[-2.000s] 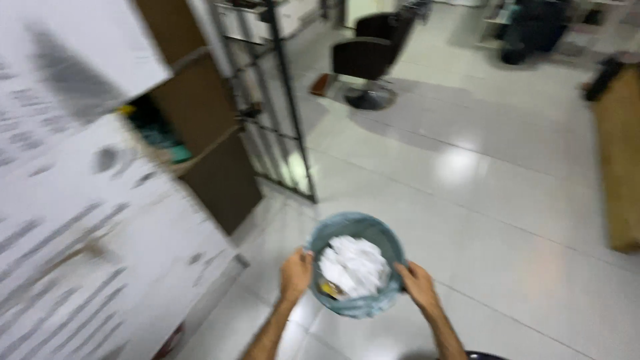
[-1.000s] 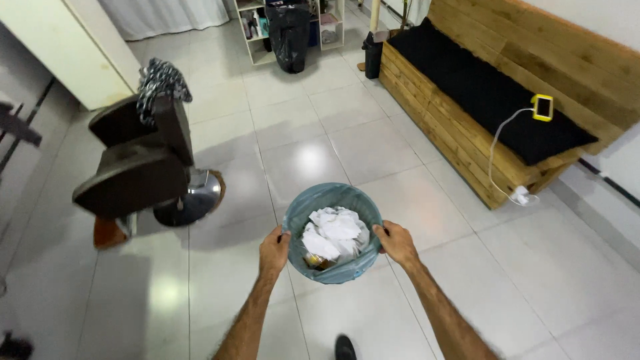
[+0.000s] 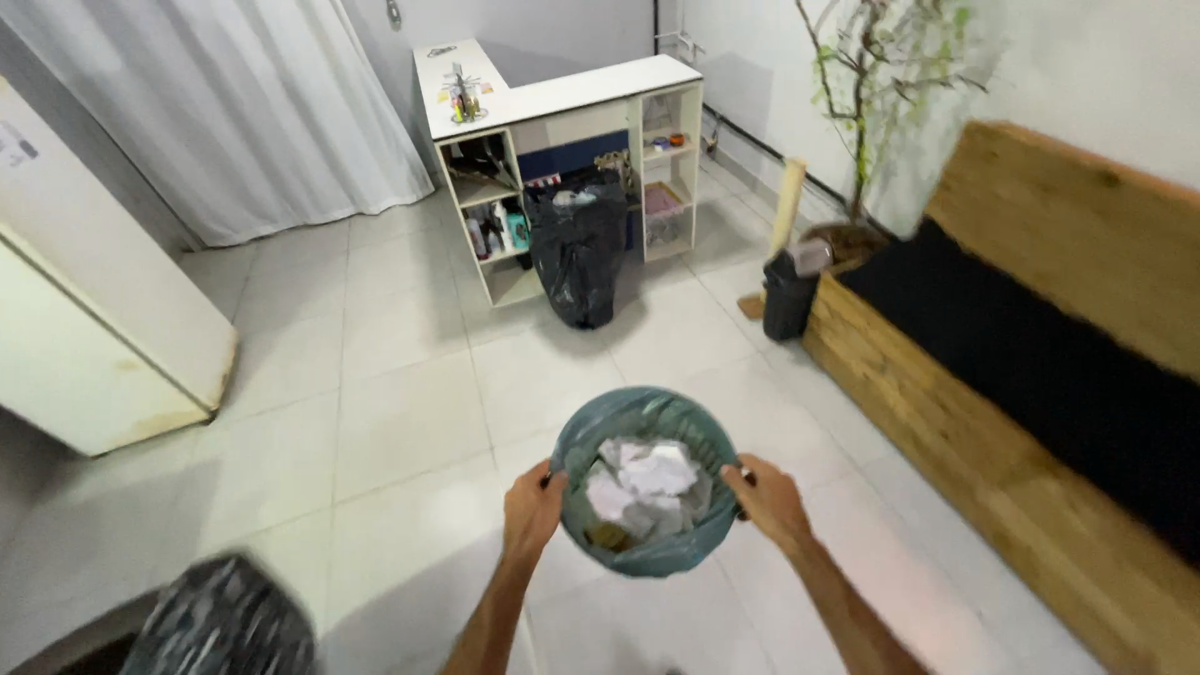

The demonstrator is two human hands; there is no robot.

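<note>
A round bin with a bluish-green plastic liner [image 3: 647, 558] is held out in front of me, above the tiled floor. Crumpled white paper [image 3: 652, 478] lies inside it, with a small yellowish-brown item [image 3: 609, 536] at the near left. My left hand [image 3: 534, 511] grips the bin's left side and my right hand [image 3: 771, 497] grips its right side, thumbs at the rim. Farther ahead, a large black garbage bag [image 3: 577, 248] stands against a white shelf unit, its top open with something pale showing in it.
The white shelf counter [image 3: 581, 89] holds bottles and small items. To the right are a wooden bench [image 3: 937, 422] with a black cushion [image 3: 1031, 347], a small black bin [image 3: 789, 295] and a potted plant [image 3: 861, 141]. A whitish cabinet [image 3: 122, 309] and a draped chair [image 3: 220, 619] are at left.
Both hands still hold the lined bin. The view has swung and come closer to the shelf unit and black garbage bag, while the chair has shifted to the lower left edge.
</note>
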